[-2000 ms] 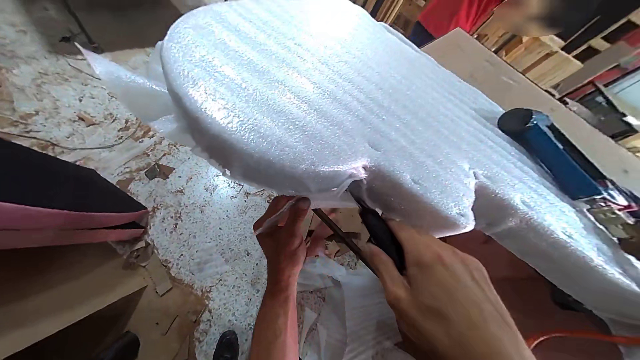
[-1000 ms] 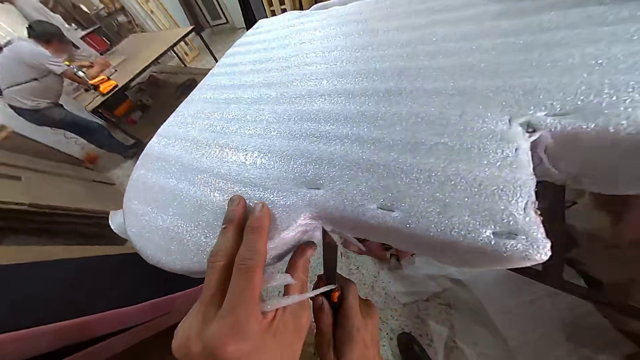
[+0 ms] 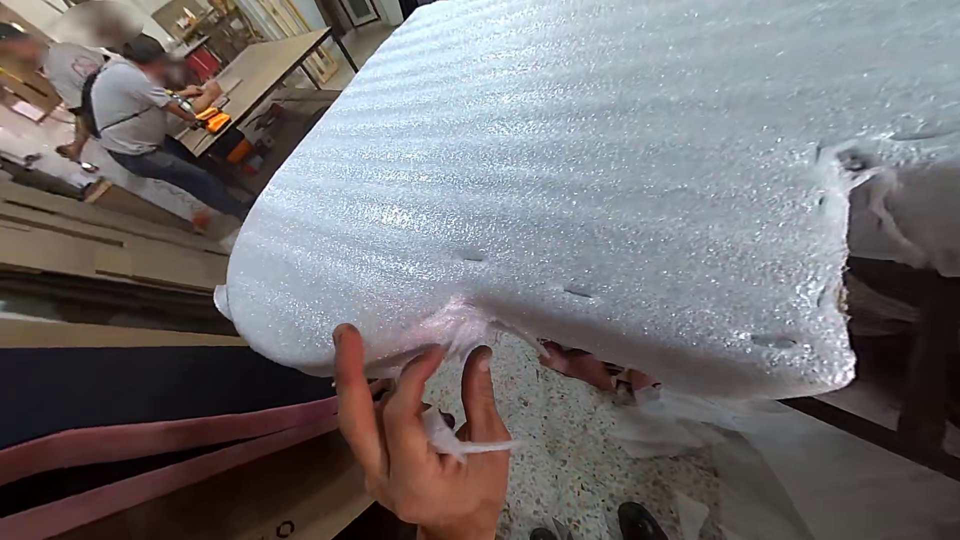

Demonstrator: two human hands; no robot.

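A large panel wrapped in white foam sheet [image 3: 570, 172] fills the middle and right, with short dark marks or slits in the foam near its lower edge. At the inner corner of that edge the foam is ragged and torn [image 3: 457, 322]. My left hand [image 3: 435, 450] is just below this corner, its fingers spread and raised, the fingertips at or close to the foam edge. A thin strip of white foam [image 3: 469, 444] is caught among its lower fingers and sticks out to the right. My right hand and the dark-handled knife are out of view.
Dark and pink padded pieces [image 3: 150, 427] and a cardboard box [image 3: 262, 495] stand at lower left. Loose foam sheet [image 3: 772, 457] hangs at lower right over the speckled floor [image 3: 570, 442]. Two people [image 3: 135, 97] work by a long table [image 3: 262, 67] at upper left.
The right hand and the knife have left the view. My left hand has come off the top of the foam and now has its fingers raised below the edge. A second person shows at upper left.
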